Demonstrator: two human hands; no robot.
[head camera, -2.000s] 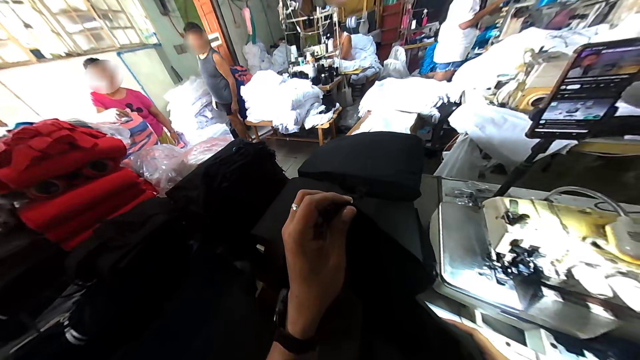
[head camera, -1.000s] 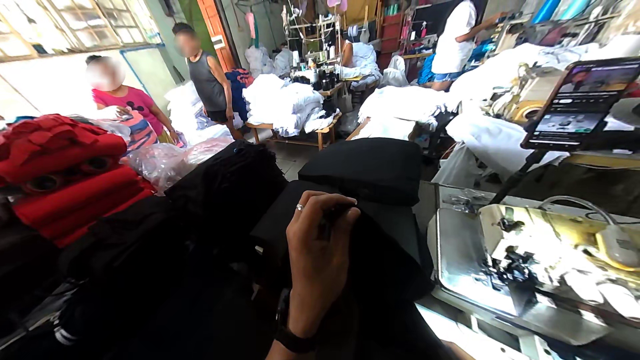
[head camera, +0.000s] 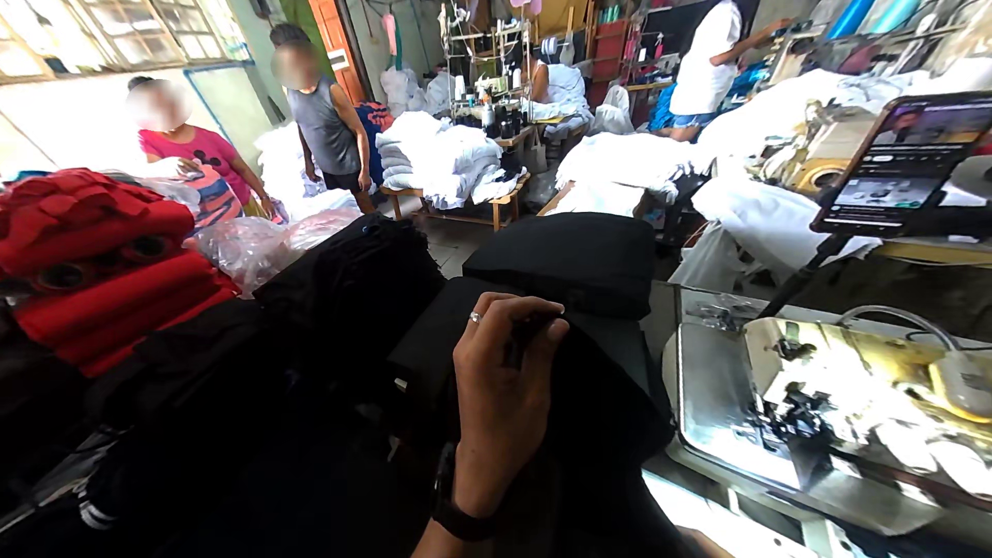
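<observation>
My left hand (head camera: 508, 372), with a ring and a dark wristband, is raised at the centre with thumb and fingertips pinched together on black cloth (head camera: 604, 395). The cloth falls away toward the lower right. Behind the fingers lie stacked black fabric pieces, with a thick folded black bundle (head camera: 566, 260) at the far end. Only a sliver of my right hand or forearm (head camera: 701, 542) shows at the bottom edge; its fingers are hidden. Deep shadow hides much of the black cloth near me.
An industrial sewing machine (head camera: 852, 403) stands at right, below a phone (head camera: 903, 167) on a holder. Red fabric bundles (head camera: 124, 302) and black fabric (head camera: 356, 294) lie left. Beyond are white garment piles (head camera: 442, 159), a person in pink (head camera: 205, 155), one in grey (head camera: 325, 124) and others.
Less of my right forearm or hand shows at the bottom edge than two seconds ago. My left hand keeps nearly the same pinched pose.
</observation>
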